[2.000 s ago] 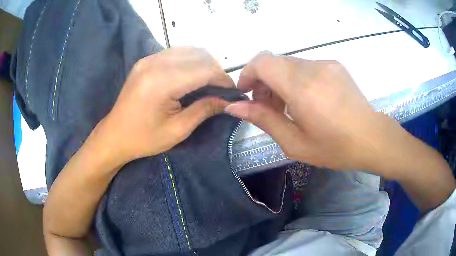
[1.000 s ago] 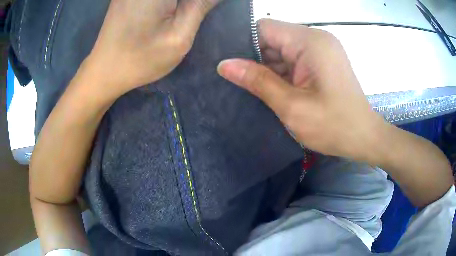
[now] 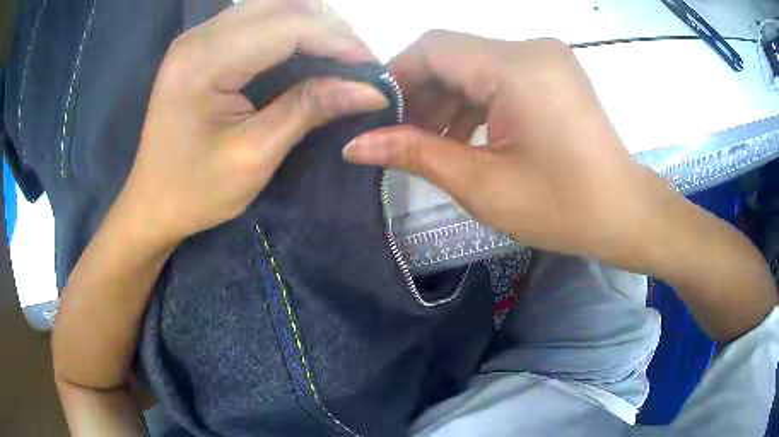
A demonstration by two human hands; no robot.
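Note:
A dark grey garment (image 3: 342, 213) lies over the table's front edge and hangs into the lap. A silver metal zipper (image 3: 394, 237) runs down its right edge and curves at the bottom. My left hand (image 3: 231, 111) pinches a fold of the cloth near the zipper's upper part. My right hand (image 3: 521, 154) holds the zippered edge, its thumb on the front of the cloth and its fingers behind. Yellow dashed stitching (image 3: 286, 307) runs down the garment's lower part.
The white table (image 3: 683, 102) has a curved front edge with a measuring tape strip (image 3: 726, 162). Black thread snips (image 3: 705, 34) lie at the upper right, beside a white cord. Light grey trousers (image 3: 581, 333) are below. A blue surface (image 3: 683, 367) shows at the lower right.
Since a second ago, my left hand has moved down and pinches the cloth near the zipper. My right thumb has moved left and slightly down. The zipper edge now curves away, showing the tape strip.

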